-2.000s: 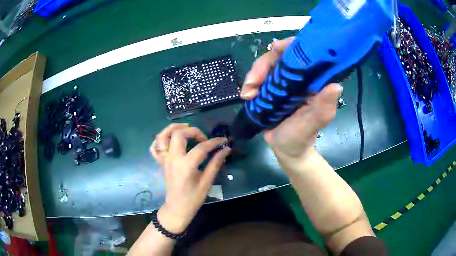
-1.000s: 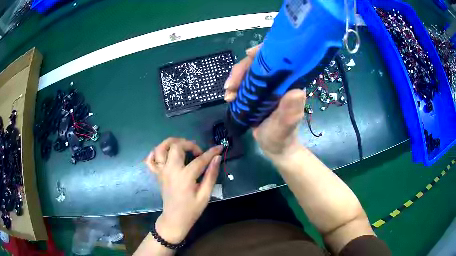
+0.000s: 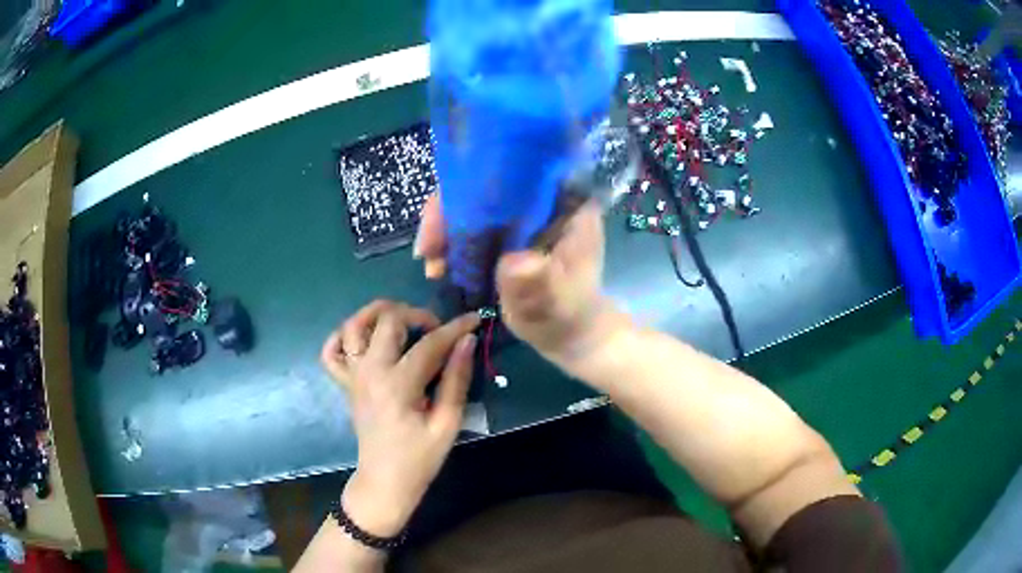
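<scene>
My right hand (image 3: 560,285) is closed around the grip of the blue electric screwdriver (image 3: 516,112), which is blurred and upright, its tip pointing down at the work. My left hand (image 3: 409,375) has its thumb and forefinger at the small green circuit board (image 3: 486,315), holding it from the left. A red lead with a white connector (image 3: 500,382) runs from the board toward the front edge. The black housing under the board is mostly hidden by the hands and screwdriver. The black screw tray (image 3: 387,188) lies behind, partly covered by the screwdriver.
Black housings (image 3: 146,285) lie in a pile at left, beside the cardboard box (image 3: 65,369). Wired circuit boards (image 3: 689,146) are heaped at right, with the dark cable (image 3: 712,280) crossing the bench. A long blue bin (image 3: 925,252) stands at far right.
My right hand and the screwdriver have moved left and become more upright over the board, uncovering the heap of wired boards. My left hand stays at the work.
</scene>
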